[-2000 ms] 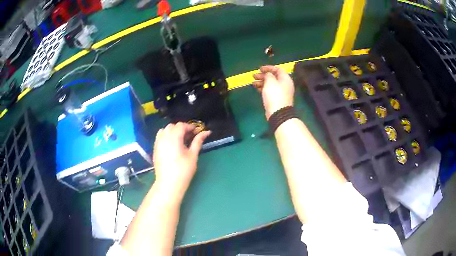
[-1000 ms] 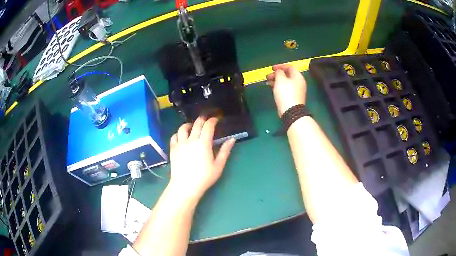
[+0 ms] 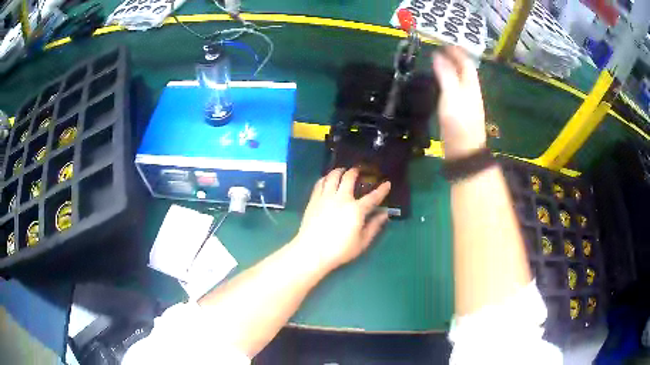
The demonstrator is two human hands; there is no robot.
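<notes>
The black clamp fixture [image 3: 342,155] stands in front of me on the green bench. Its red handle tip [image 3: 406,19] is raised, with the silver arm [image 3: 394,89] above the base. A round gold part [image 3: 370,173] lies in the fixture. My left hand [image 3: 346,214] rests at the fixture's front, fingers spread beside the part; whether a fingertip touches it is unclear. My right hand [image 3: 460,93] is raised just right of the toggle arm, blurred, fingers near the red tip; whether it holds anything cannot be seen.
A blue control box [image 3: 214,153] with a clear cylinder [image 3: 215,89] stands left of the fixture. The left foam tray [image 3: 100,167] and right foam tray [image 3: 524,196] hold gold discs. Another disc [image 3: 492,130] lies behind my right wrist. White slips [image 3: 182,235] lie before the box.
The view has turned left. My right hand has moved up and toward the toggle handle. My left hand has opened from a pinch at the part and stays at the fixture's front.
</notes>
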